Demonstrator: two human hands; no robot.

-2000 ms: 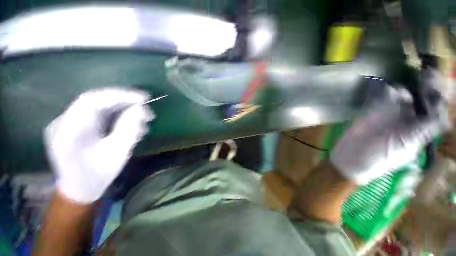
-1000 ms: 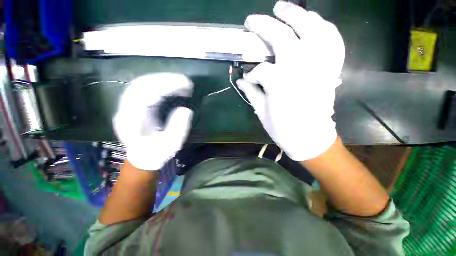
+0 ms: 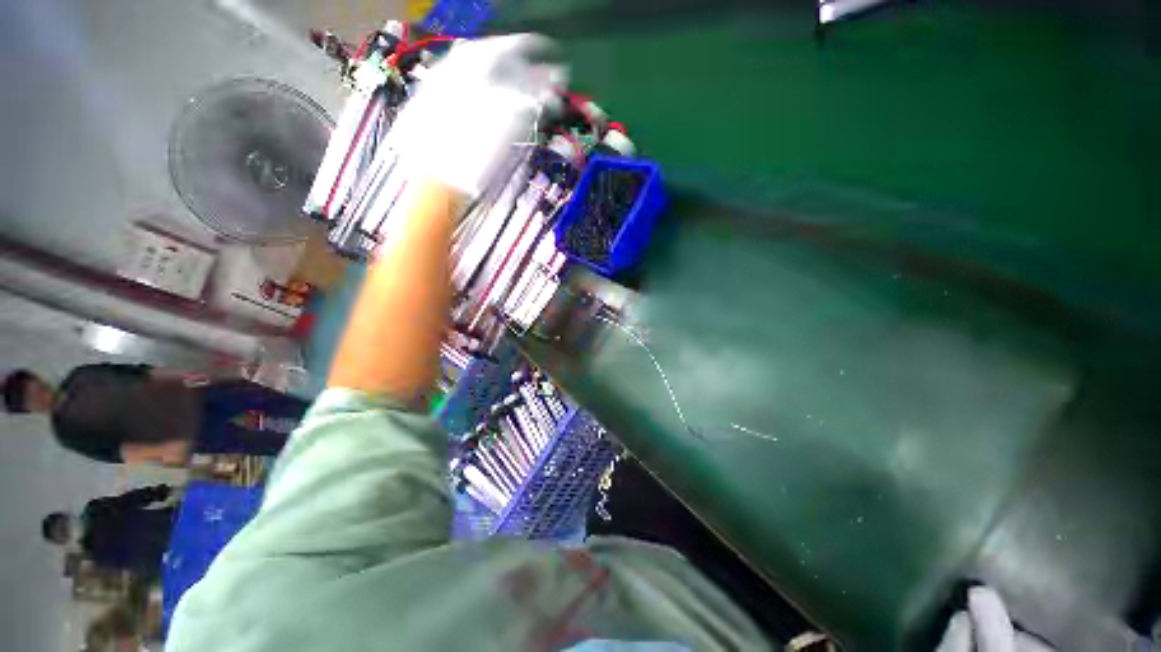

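My left hand (image 3: 474,117), in a white glove, reaches over the stacked assemblies (image 3: 507,242) at the upper left of the bench. Its fingers are blurred over the red wires and black end parts, so a grip cannot be made out. The assemblies are silver bars lying side by side. My right hand (image 3: 987,624) is cut off by the bottom edge at the lower right; only gloved fingers show beside something dark. A thin silvery solder wire (image 3: 656,363) curves over the green mat.
A blue parts bin (image 3: 611,214) with black pieces stands right of the stack. A blue crate (image 3: 554,478) of silver bars is below the bench edge. A fan (image 3: 255,159) and two people (image 3: 140,414) are at the left. A pale object (image 3: 859,8) shows at the top right.
The view has swung left to the stack. My left hand has moved from above the mat to the stacked assemblies. My right hand has left the silver assembly and is now mostly out of the picture.
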